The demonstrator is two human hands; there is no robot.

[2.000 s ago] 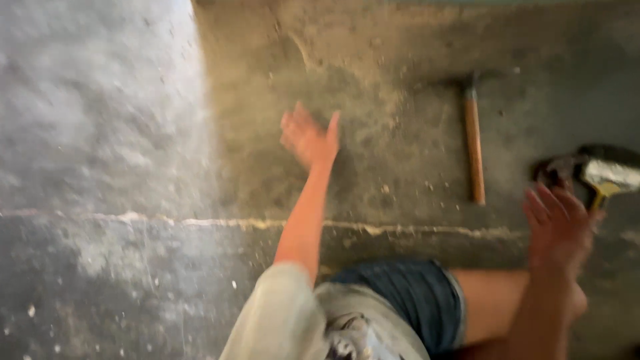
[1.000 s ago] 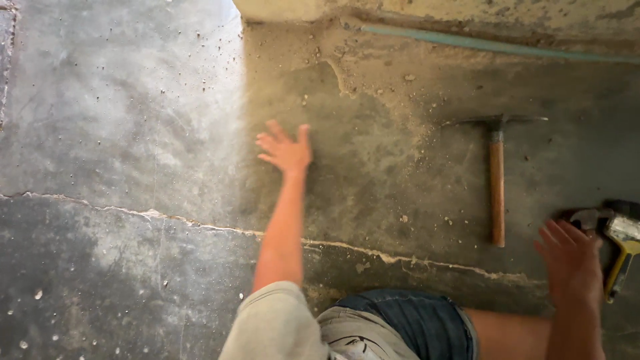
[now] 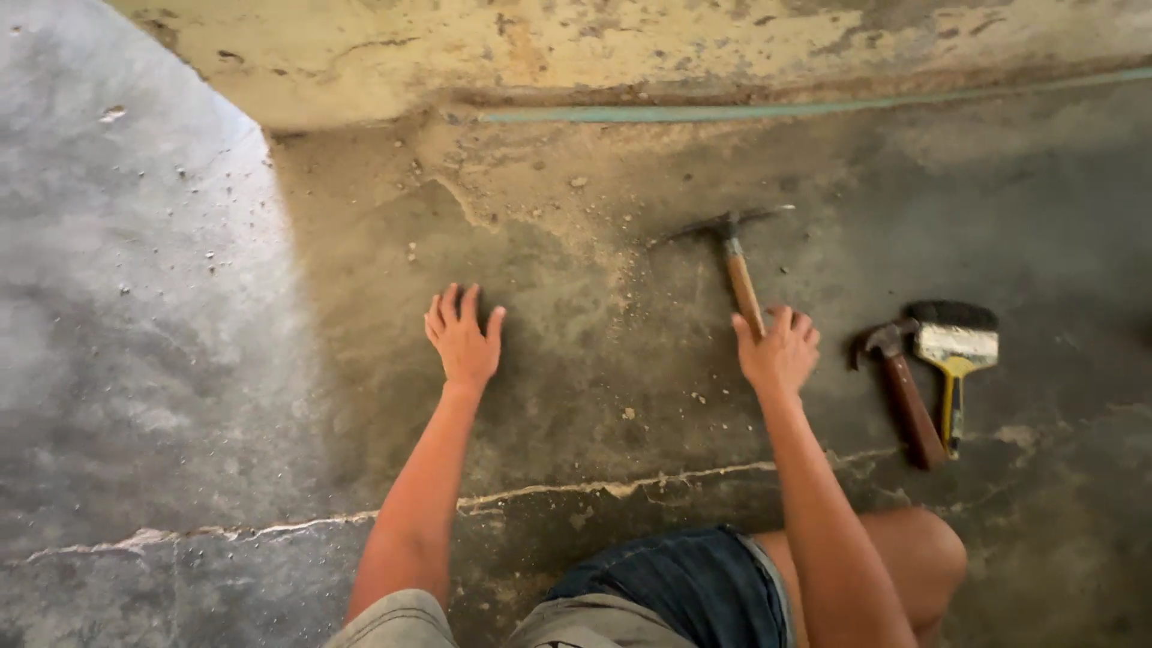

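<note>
A small pickaxe with a wooden handle point(image 3: 743, 283) lies on the concrete floor, its dark metal head toward the wall. Over the lower end of that handle is my right hand point(image 3: 779, 351), thumb and fingers on either side of it; whether it grips is hard to tell. My left hand point(image 3: 464, 335) is palm down at or just above the floor, fingers apart, holding nothing. To the right, a claw hammer with a red-brown handle point(image 3: 913, 409) lies against a wide paintbrush point(image 3: 958, 346) with dark bristles and a yellow handle.
A worn yellow wall point(image 3: 540, 54) rises at the top, with a pale green strip point(image 3: 648, 114) along its foot. Loose grit and dust lie on the concrete floor point(image 3: 558, 378) near the wall. A long crack point(image 3: 621, 488) crosses the floor before my knees.
My right hand has moved from beside the hammer and brush to the pickaxe's handle. The left hand stays empty. The view has shifted, showing more wall.
</note>
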